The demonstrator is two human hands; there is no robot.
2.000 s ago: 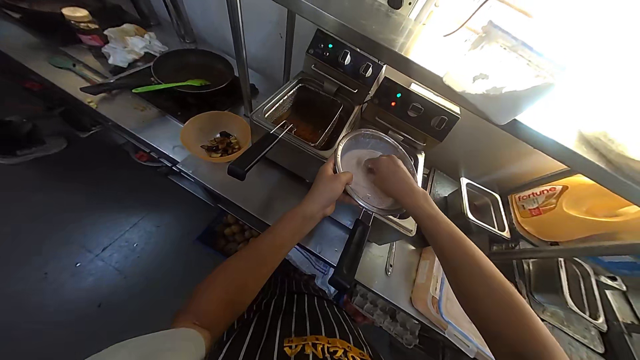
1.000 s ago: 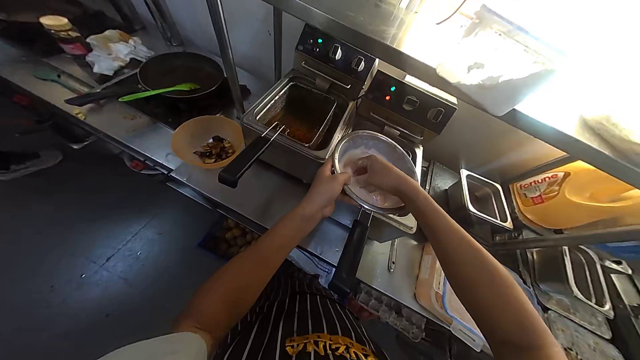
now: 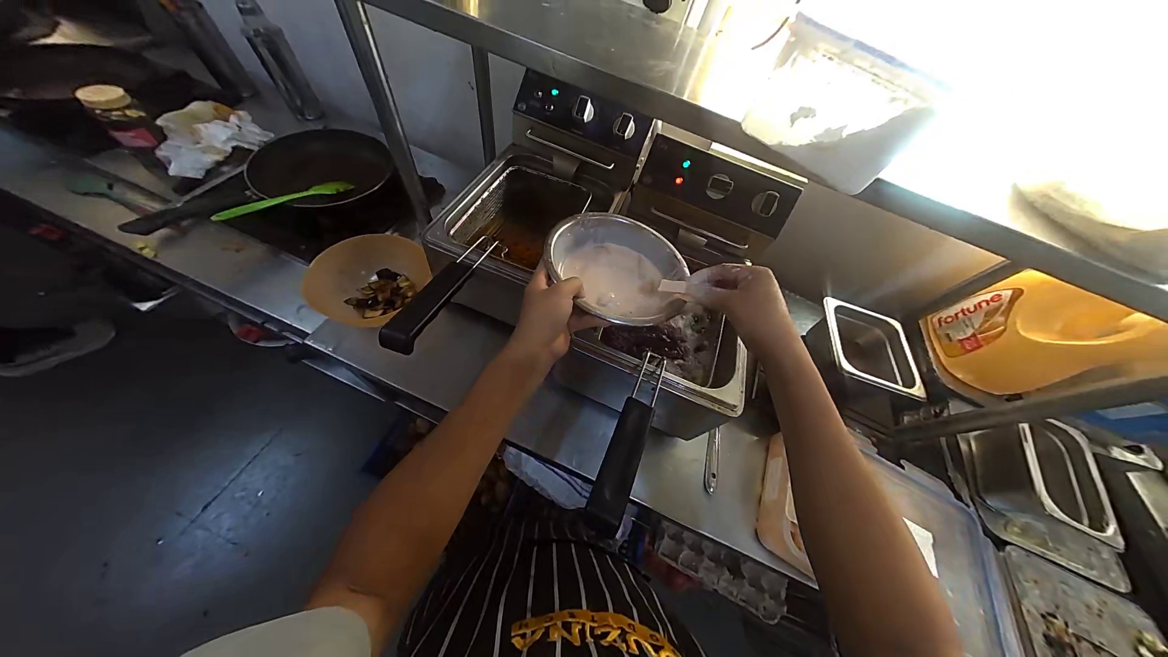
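My left hand [image 3: 550, 315] grips the lower left rim of a steel mixing bowl [image 3: 664, 239], tilted over the right fryer. Pale, creamy batter [image 3: 610, 274] lies in the bowl. At the bowl's right rim, my right hand [image 3: 730, 290] pinches a batter-coated strip [image 3: 677, 286]; what the strip is, I cannot tell. Beneath the bowl, pieces fry among bubbles in the right fryer's oil [image 3: 695, 347]; a black basket handle [image 3: 622, 456] sticks out toward me. The left fryer [image 3: 520, 219] holds a wire basket in brown oil, with its black handle [image 3: 427, 306] pointing left.
Left of the fryers are an orange bowl [image 3: 327, 278] with cooked pieces and a black frying pan [image 3: 319, 164] with a green spatula [image 3: 274, 203]. A steel shelf [image 3: 584, 55] runs overhead. At right are a steel container [image 3: 871, 347], a yellow oil container [image 3: 1077, 338] and a plastic box [image 3: 949, 538].
My right hand has come out of the bowl to its right rim, holding a coated strip. The bowl now sits more to the left, uncovering bubbling oil in the right fryer.
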